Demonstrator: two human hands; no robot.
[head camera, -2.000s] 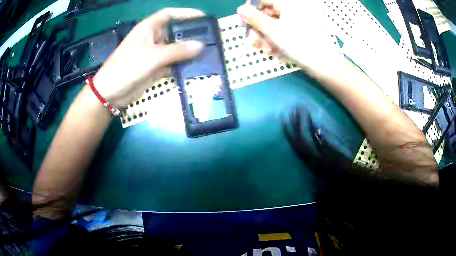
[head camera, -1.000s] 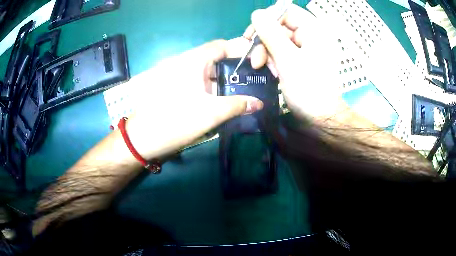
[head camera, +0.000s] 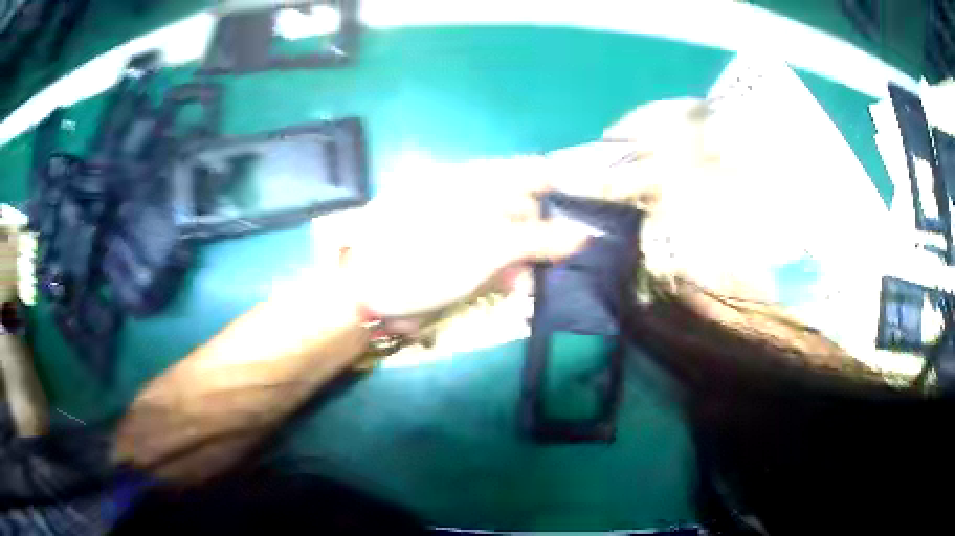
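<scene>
A black phone housing (head camera: 582, 298) is held upright over the green mat, its window end towards me. My left hand (head camera: 450, 236), washed out by glare, grips its upper left side with the thumb across the solid end. My right hand (head camera: 681, 178) is at the housing's upper right, overexposed and blurred; its fingers and anything in them cannot be made out. The camera corner is not clear. A pale sheet (head camera: 461, 340) lies under my left hand.
Black housings pile up (head camera: 136, 209) at left, with one housing (head camera: 351, 168) lying beside them and another (head camera: 225, 47) behind. Pale dotted sheets (head camera: 775, 115) and more housings (head camera: 901, 314) lie at right. Another person's arm (head camera: 19, 366) shows at the far left edge.
The right hand came from the sheet to the housing with tweezers visible a second ago; they are now lost in glare. The view has shifted, and the housing appears further right.
</scene>
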